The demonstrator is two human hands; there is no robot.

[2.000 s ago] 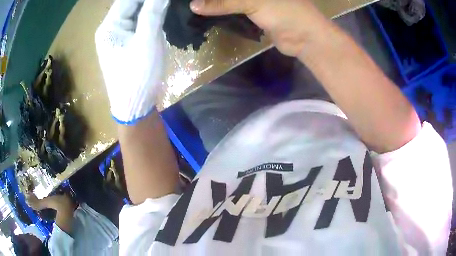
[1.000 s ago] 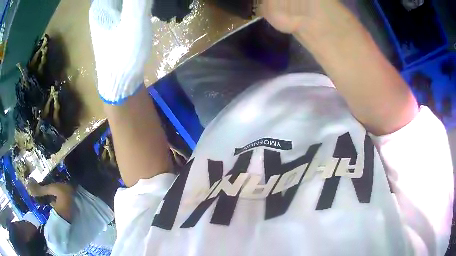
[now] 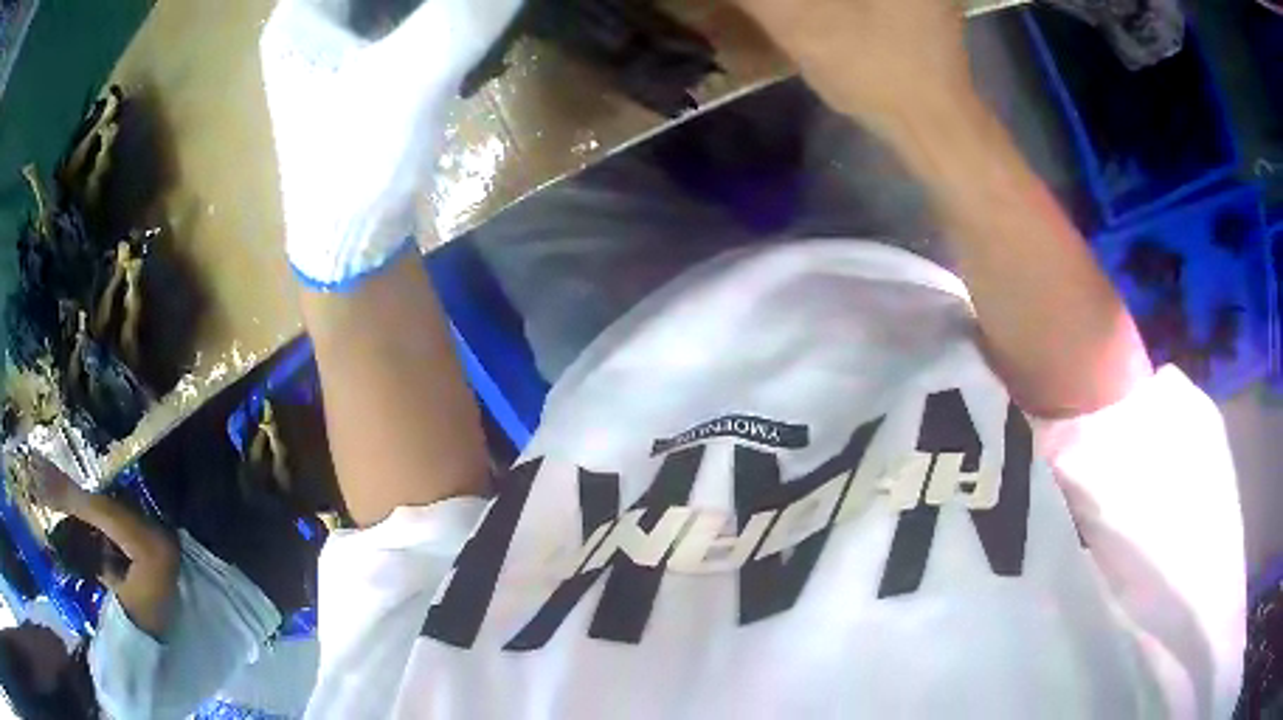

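A black feathered piece (image 3: 619, 45) with ragged edges is at the top edge of the picture, over the tan tabletop (image 3: 225, 141) and partly cut off. My left hand (image 3: 352, 134), in a white knit glove with a blue cuff, is on the left side of the piece. Its fingers curve round to the piece's left end and are partly cut off by the top edge. My bare right hand (image 3: 858, 49) is to the right of the piece, blurred, with its fingertips cut off or hidden.
Several black pieces with tan parts (image 3: 120, 288) lie at the tabletop's left end. A person in a light top (image 3: 176, 605) is at lower left, one arm reaching to the table's corner. Blue crates (image 3: 1182, 281) stand at right, with a crumpled clear bag (image 3: 1133, 28). A green strip (image 3: 64, 85) runs beyond the table.
The black piece shows more than one second ago, and my left glove's fingers now curve towards it. My right hand is lower in the picture. The other person's arm has shifted left and up.
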